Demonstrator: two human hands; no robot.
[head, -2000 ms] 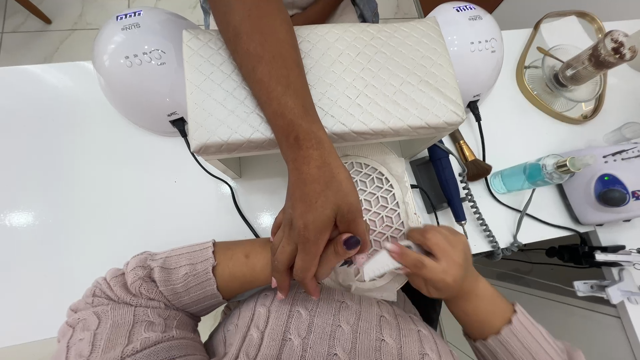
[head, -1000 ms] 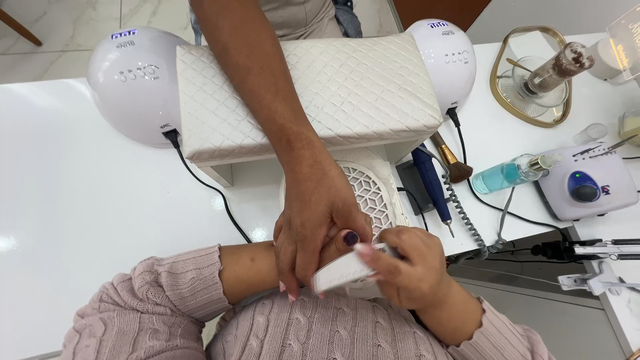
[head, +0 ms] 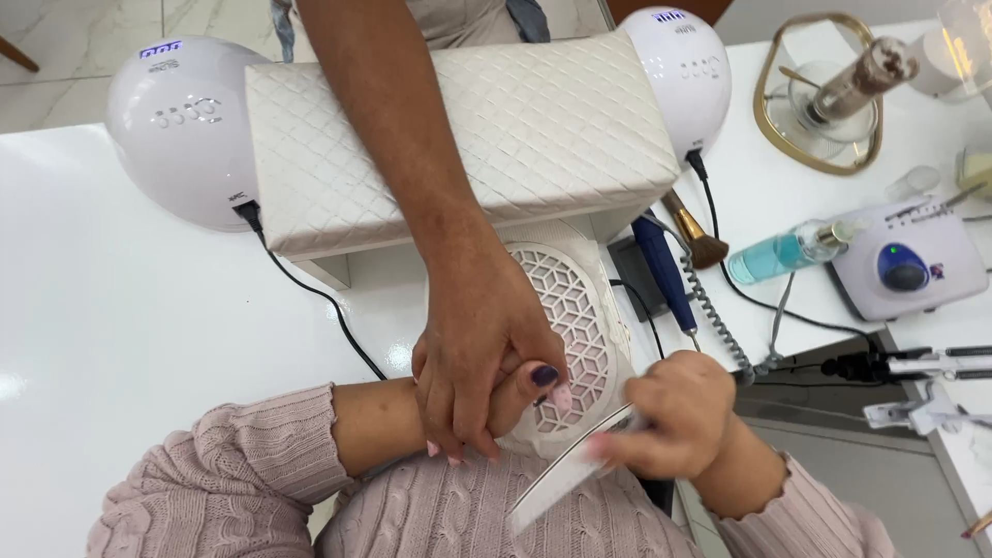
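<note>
Another person's hand (head: 492,325) reaches down from the top, palm down, over the dust collector. My left hand (head: 508,399) is around it from below, largely hidden beneath it; a thumb with a dark purple nail shows at its side. In my right hand (head: 674,422) is a white nail file (head: 562,484), slanting down to the left and somewhat blurred. The file's near end lies over my sweater, and it appears apart from the other person's fingertips. The nail dust collector (head: 570,341) has a white lattice grille.
A quilted white armrest (head: 527,124) stands between a left nail lamp (head: 182,139) and a right nail lamp (head: 682,85). At right are a blue nail drill handpiece (head: 666,271), a brush (head: 701,244), a bottle of blue liquid (head: 775,254), a drill control box (head: 914,263), a gold-rimmed tray (head: 763,116) and cords.
My right hand, with the nail file, has moved away to the right from the held fingers. My left hand stays around the other person's hand.
</note>
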